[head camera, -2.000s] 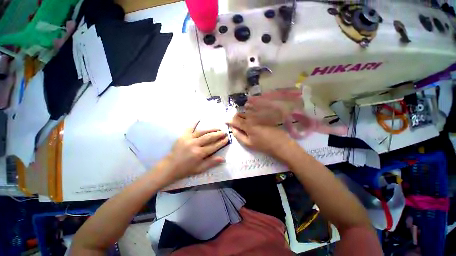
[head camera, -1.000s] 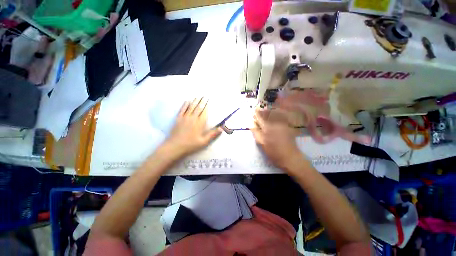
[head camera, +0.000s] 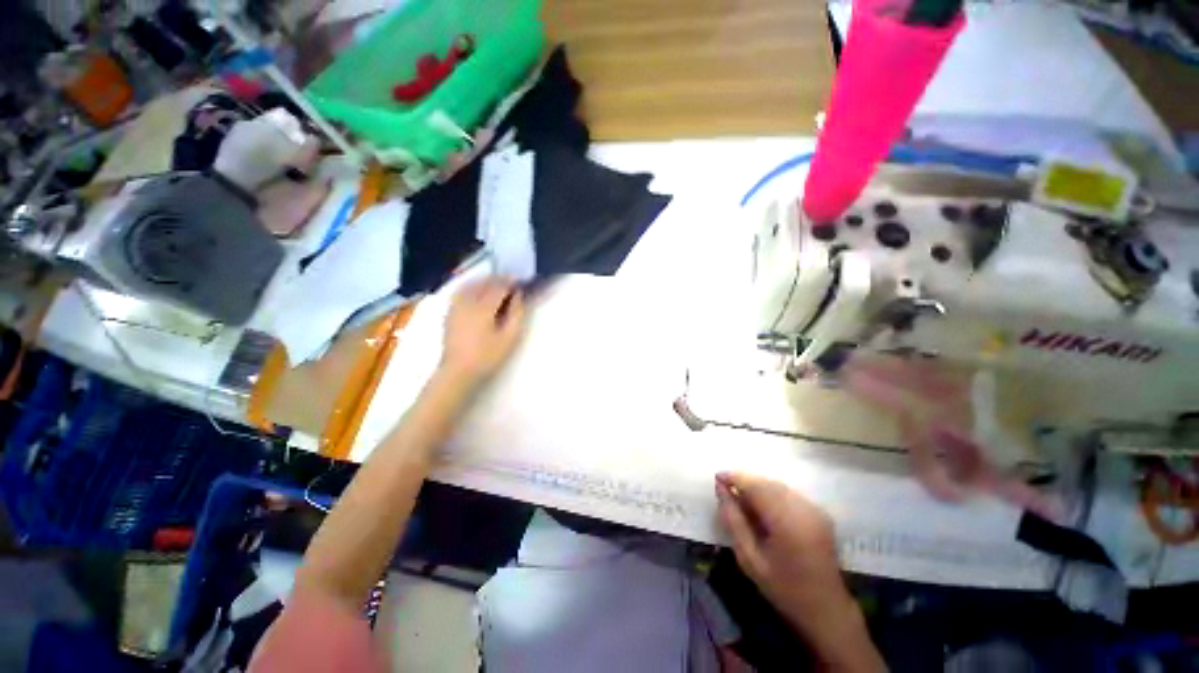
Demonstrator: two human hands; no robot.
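Observation:
My left hand (head camera: 481,331) is at the lower edge of the pile of white cut pieces (head camera: 508,217), beside black cut panels (head camera: 579,210). Its fingers are bent and blurred; whether they grip a piece cannot be told. My right hand (head camera: 786,536) is over the table's front edge, fingers curled, with something small and dark perhaps at the fingertips. The sewing machine (head camera: 960,283) stands to the right; no piece can be made out under its presser foot (head camera: 785,350). Grey-white pieces (head camera: 585,611) hang below the table edge.
A green basket (head camera: 434,79) with red items is at the back left. A pink holder (head camera: 878,112) rises from the machine head. Pink-handled scissors or a looped strip (head camera: 949,460) and a black strip (head camera: 1062,536) lie right. Blue crates (head camera: 197,552) stand below left.
The view has swung left. My left hand has moved from the sewing area to the piles; my right hand has drawn back from the needle to the front edge. The piece near the needle is gone.

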